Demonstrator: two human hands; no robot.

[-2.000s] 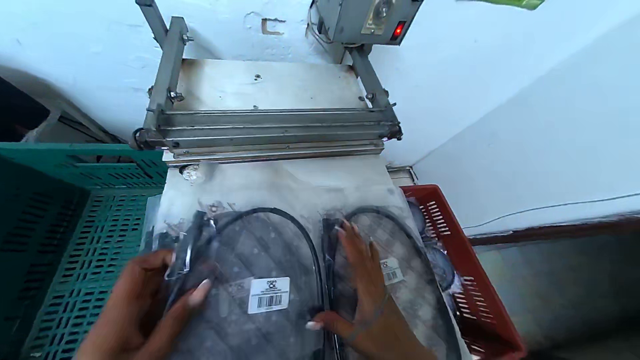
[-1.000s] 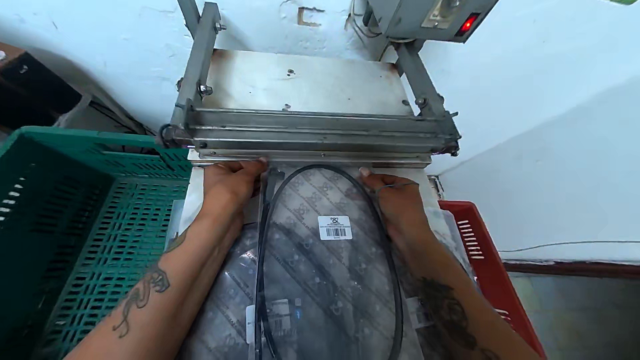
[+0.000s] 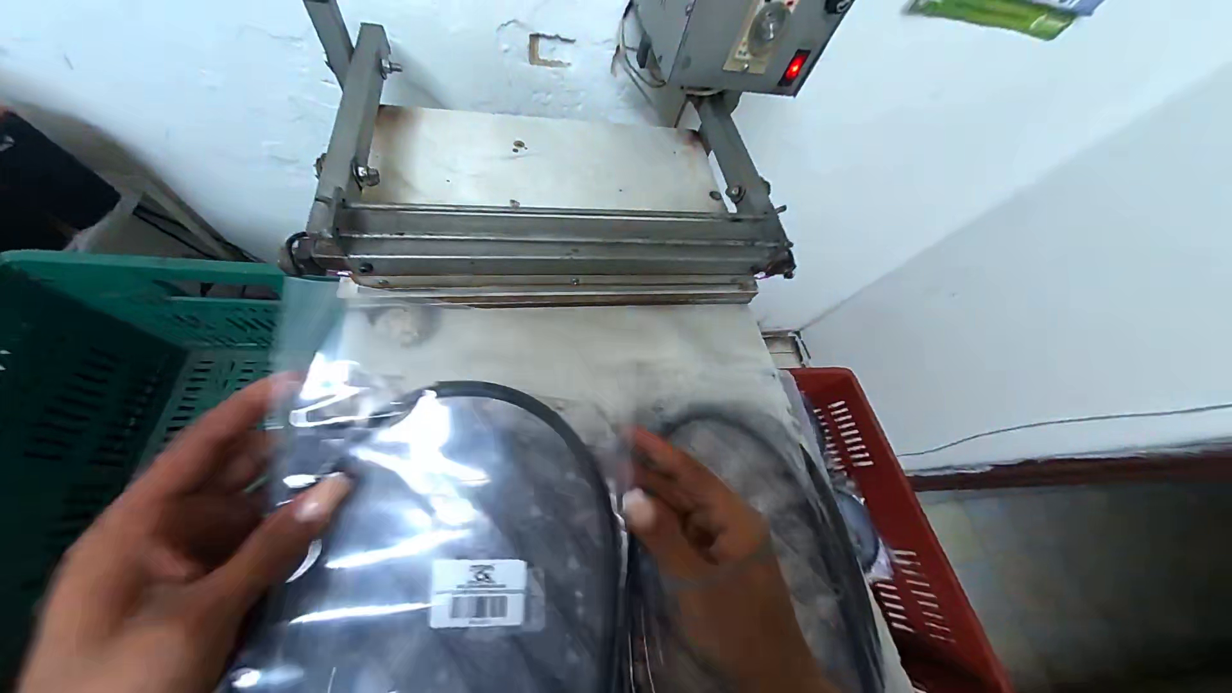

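My left hand (image 3: 207, 539) pinches the left edge of a clear plastic bag (image 3: 385, 539), thumb on top. Inside the bag a black cable (image 3: 525, 399) lies in a loop, and a white barcode label (image 3: 478, 594) is on it. My right hand (image 3: 717, 549) has its thumb and fingers closed on the bag's right edge. Under that hand another bagged black cable (image 3: 818, 520) lies on the metal work plate (image 3: 577, 342). Beyond the bags stands a bag sealer, its metal sealing bar (image 3: 558, 241) running across the plate.
A green plastic crate (image 3: 106, 262) is at the left, a red plastic crate (image 3: 905, 529) at the right. The sealer's control box (image 3: 707, 43), with a lit red switch, sits at the top beside the white wall (image 3: 962, 192).
One second ago both hands held a bag's top edge at the sealing bar. Now they are farther back toward me, holding a bag by its sides over another bag.
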